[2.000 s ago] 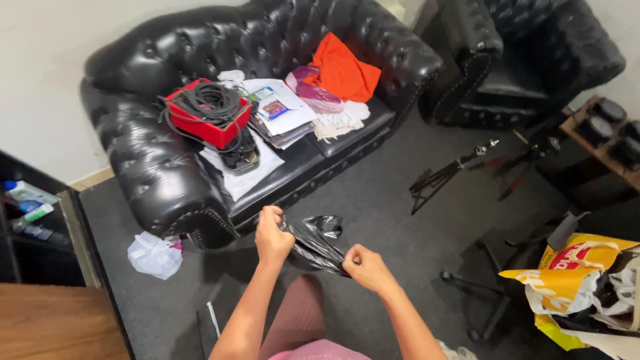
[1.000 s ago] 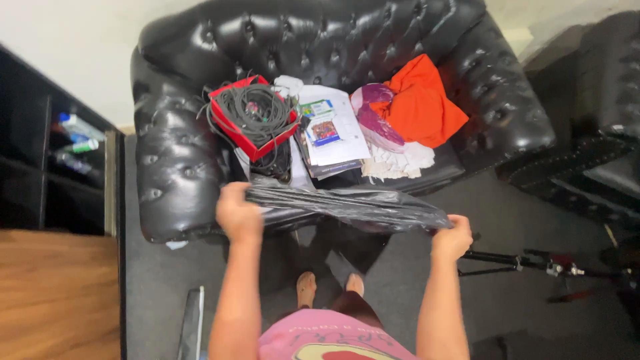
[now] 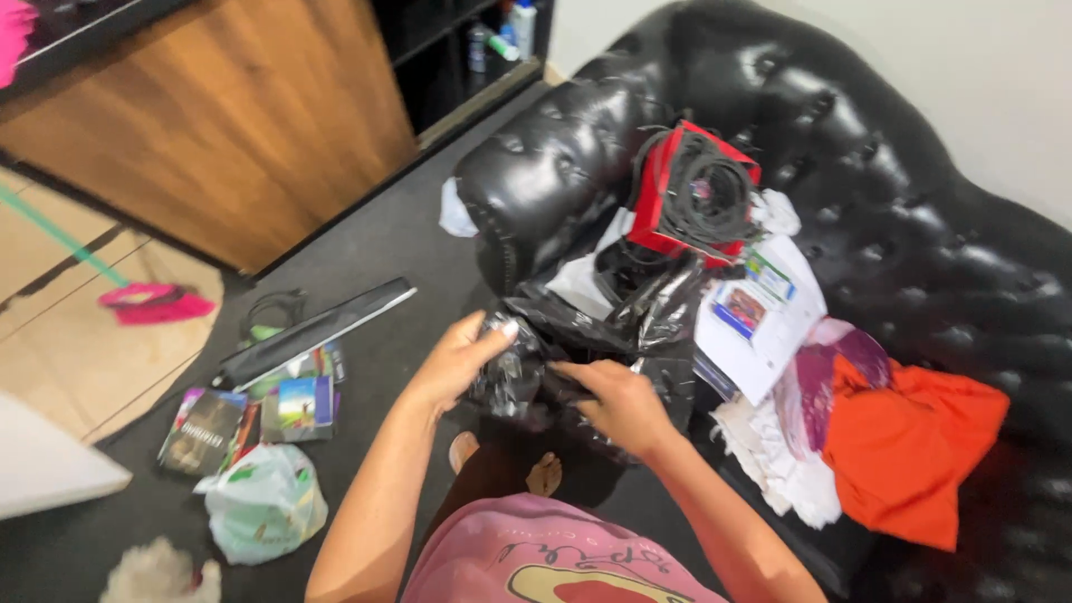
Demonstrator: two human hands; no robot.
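Observation:
A black plastic bag (image 3: pixel 670 335) hangs bunched and partly spread in front of the tufted black sofa (image 3: pixel 553 159). My left hand (image 3: pixel 452 360) grips its gathered left side, thumb on top. My right hand (image 3: pixel 620 402) is at the bag's middle with the index finger stretched toward the left; whether its other fingers hold plastic is unclear. Behind the bag, a red box (image 3: pixel 657 201) with coiled black cable (image 3: pixel 708 193) sits on the sofa. Papers and booklets (image 3: pixel 754 335) lie beside it, then a white cloth (image 3: pixel 787 469) and an orange cloth (image 3: pixel 913 444).
On the floor at left are books (image 3: pixel 201 431), a long black case (image 3: pixel 318 331) and a filled white-green plastic bag (image 3: pixel 264 502). A fluffy light-coloured animal (image 3: pixel 159 574) is at the lower left. A pink broom head (image 3: pixel 155 303) rests on the tiles near a wooden cabinet panel (image 3: pixel 226 117).
The black bag was stretched wide between both hands; now it is bunched and the hands are closer together. The view has swung left, showing the floor items.

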